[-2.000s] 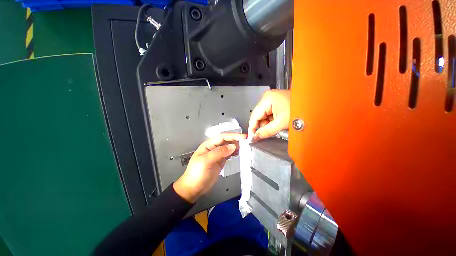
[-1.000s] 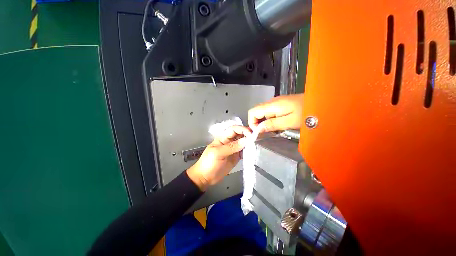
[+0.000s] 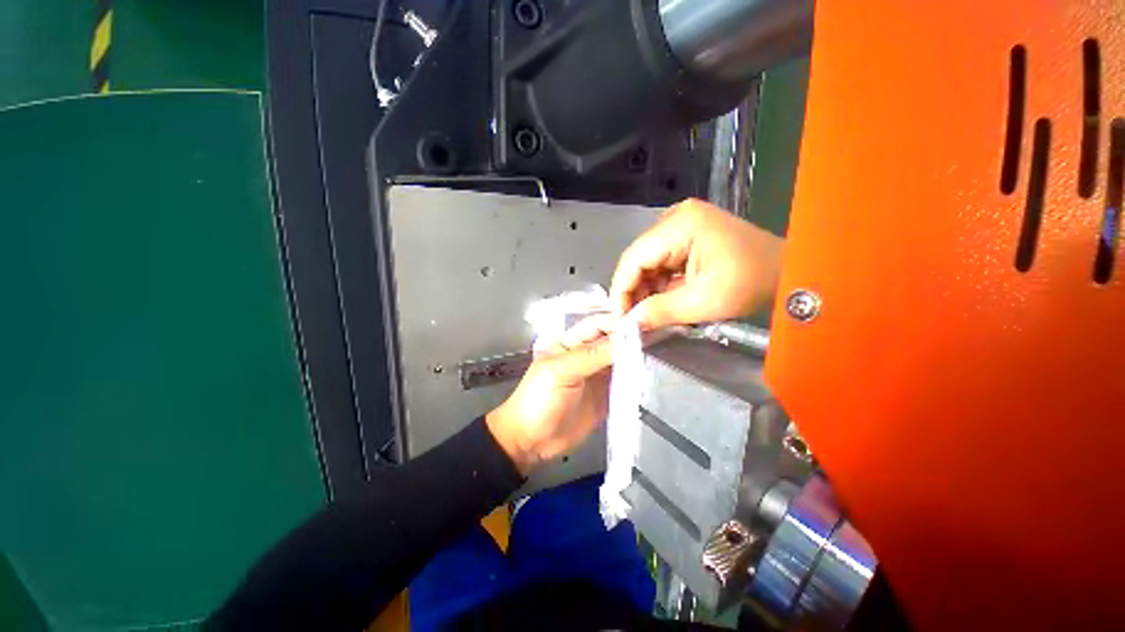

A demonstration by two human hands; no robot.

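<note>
A white strip (image 3: 626, 426) of film or tape lies along the edge of the grey slotted metal horn (image 3: 693, 457). My left hand (image 3: 561, 401) pinches the strip's upper end from the left. My right hand (image 3: 693, 266) reaches in from the right, its fingertips at the same end of the strip, touching my left fingers. The white-covered nest (image 3: 558, 311) sits on the base plate just behind my left hand and is partly hidden by it.
The grey base plate (image 3: 463, 228) has small holes and a dark metal bar (image 3: 491, 369). A large orange machine cover (image 3: 962, 370) fills the right side. A black machine column (image 3: 580, 99) stands at the top. A dark green surface (image 3: 136, 346) lies at the left.
The view has shifted, so the machine sits further right. Both hands stay at the strip's upper end. More of the back of my right hand shows, and my left fingers are closer under it.
</note>
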